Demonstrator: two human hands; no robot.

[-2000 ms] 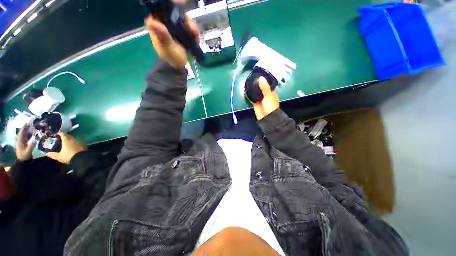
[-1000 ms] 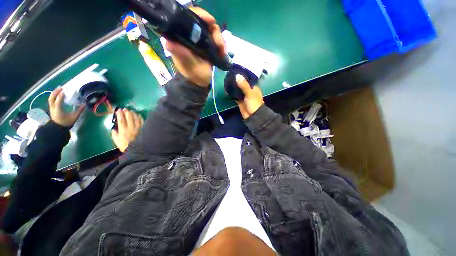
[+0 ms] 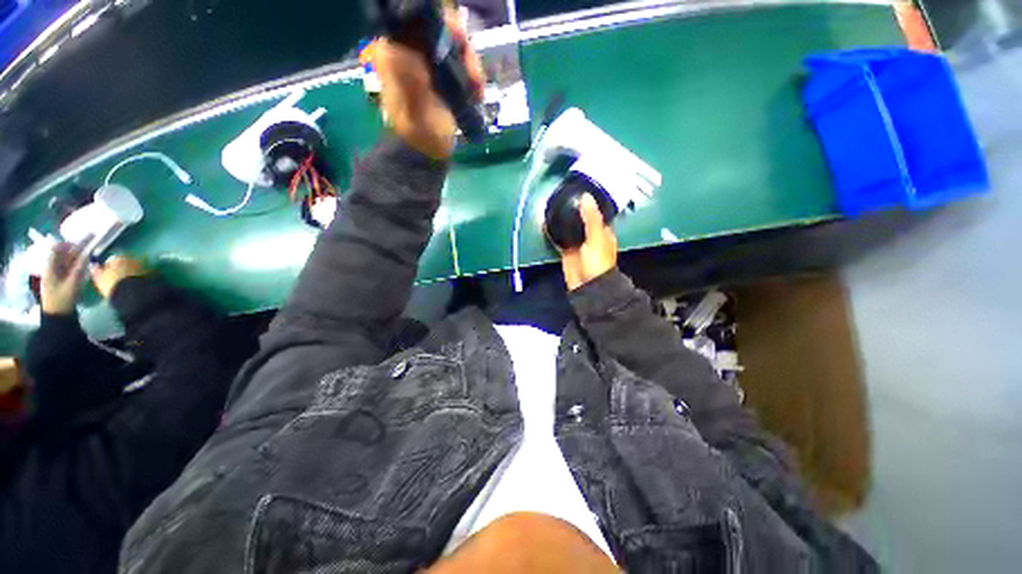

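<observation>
My left hand is raised near the back of the bench and grips a black electric screwdriver, slightly blurred. Its tip points down beside the metal box, apart from the camera. My right hand holds the black round head of a white camera unit lying on the green bench, thumb on top. The unit's white cable hangs to its left, with the plug end at the bench's front edge. Any screw is too small to see.
The silver metal box stands behind. A blue bin is at the right end. An open camera unit with red wires lies left. A coworker's hands hold parts at the far left. A cardboard box is below the edge.
The screwdriver has lifted off the black camera head and moved back and left with my left hand. My right hand still holds the head. The coworker's hands have left the red-wired unit.
</observation>
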